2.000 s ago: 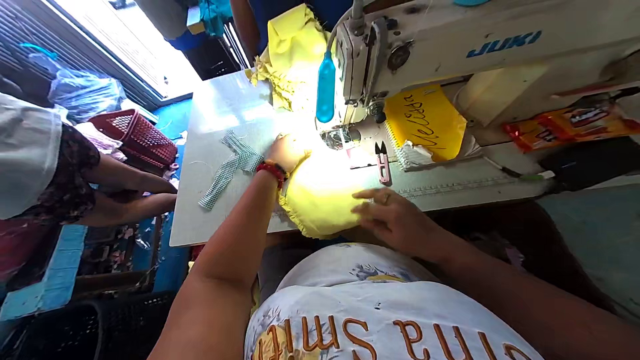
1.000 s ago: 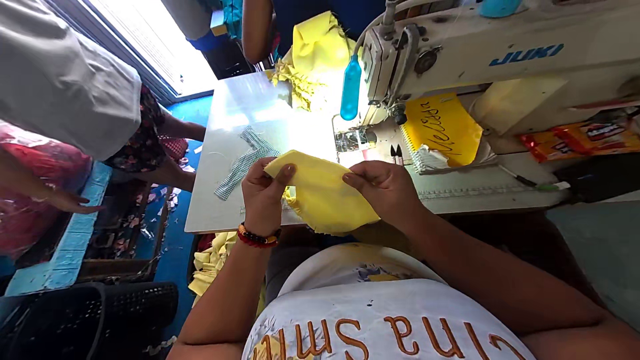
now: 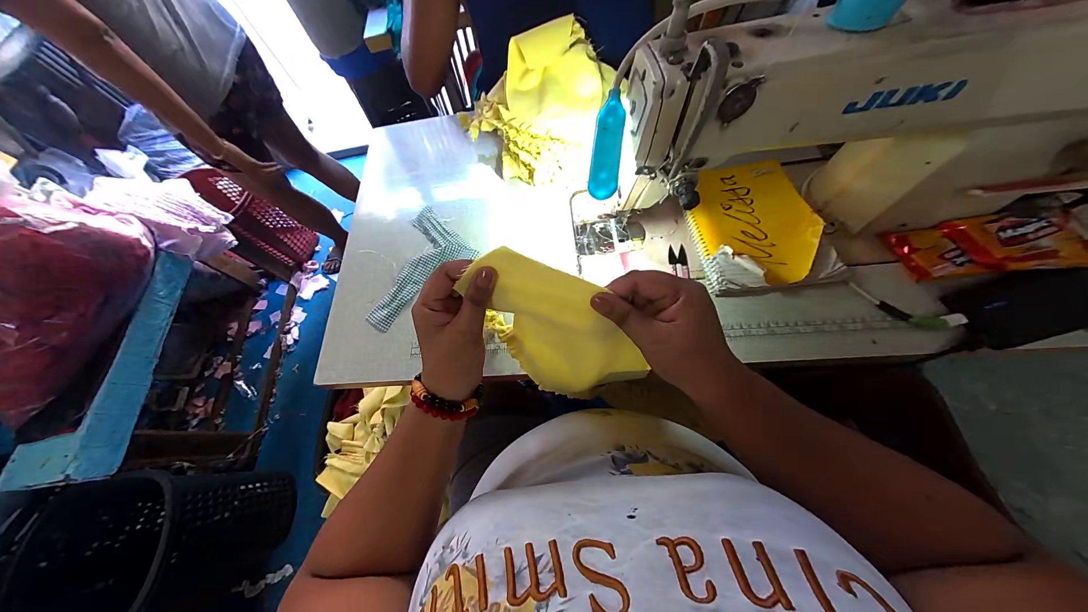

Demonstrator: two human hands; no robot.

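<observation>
Between my hands a yellow fabric piece (image 3: 565,327) is stretched at the front edge of the sewing table (image 3: 365,344). My left hand (image 3: 455,327) pinches its left corner between thumb and fingers. At its upper right edge, my right hand (image 3: 667,327) grips the cloth. A Juki sewing machine (image 3: 790,93) stands beyond my right hand, its needle area lit brightly. Left of my left hand lies a green-and-white checked fabric strip (image 3: 425,263). Small thread snips (image 3: 678,261) lie partly hidden behind my right hand.
More yellow fabric (image 3: 557,85) is heaped behind the needle area. A yellow notebook (image 3: 756,221) bearing writing, orange packets (image 3: 994,242) and a black pouch (image 3: 1020,302) lie right. Yellow cloth (image 3: 361,442) hangs below the table's left side. A person (image 3: 204,76) stands left, near a red basket (image 3: 246,212).
Two seconds ago the yellow piece lay on the table under my hands; it is now raised and held at both sides. The person at left has shifted position.
</observation>
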